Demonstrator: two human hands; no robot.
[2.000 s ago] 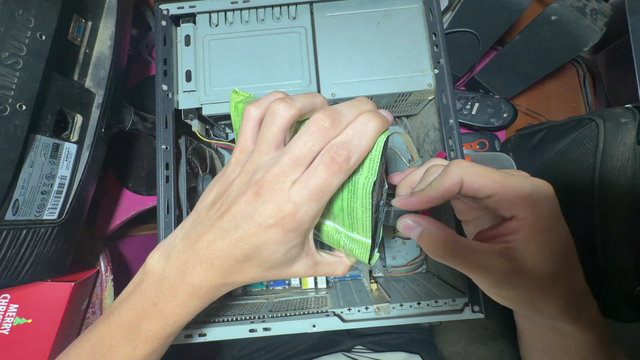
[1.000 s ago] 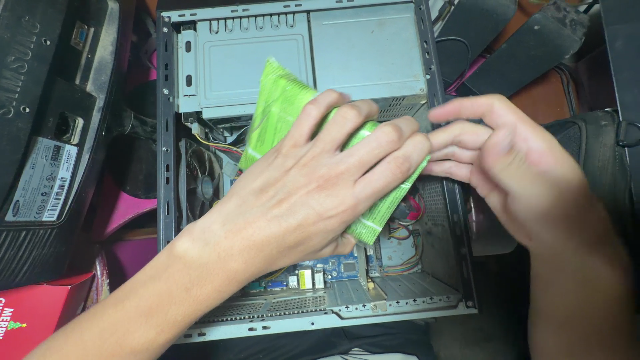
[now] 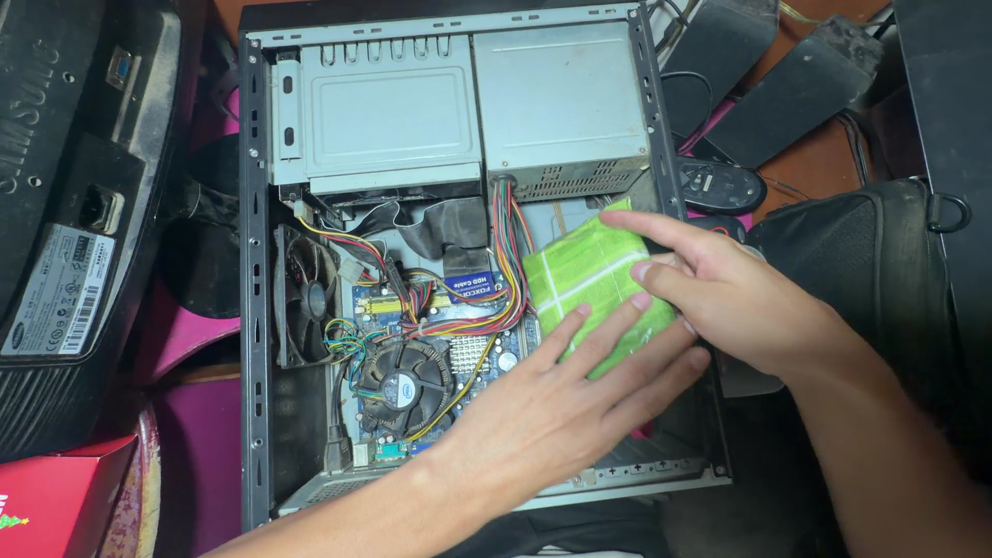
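A green cloth or soft pouch with white lines (image 3: pixel 593 271) lies over the right part of an open desktop computer case (image 3: pixel 256 310). My left hand (image 3: pixel 573 387) spreads its fingers over the cloth's lower part. With thumb and index finger, my right hand (image 3: pixel 697 279) holds the cloth's upper right side; whether something lies under it is hidden. Left of the cloth run the bundled power supply wires (image 3: pixel 508 256). Below and left are the CPU cooler fan (image 3: pixel 401 389) and the blue motherboard (image 3: pixel 484 372). A dusty case fan (image 3: pixel 310 298) stands at the case's left wall.
The metal power supply (image 3: pixel 566 101) and drive bay (image 3: pixel 391 108) fill the case's top. A Samsung monitor (image 3: pixel 70 178) lies at left above a red box (image 3: pixel 62 496). At right are a computer mouse (image 3: pixel 721 184), dark speakers or boxes (image 3: pixel 798 93) and a black bag (image 3: pixel 845 263).
Both hands and the green cloth have shifted right within the case, uncovering the cooler fan and wires. The cloth now lies flatter, and my right hand has come onto it.
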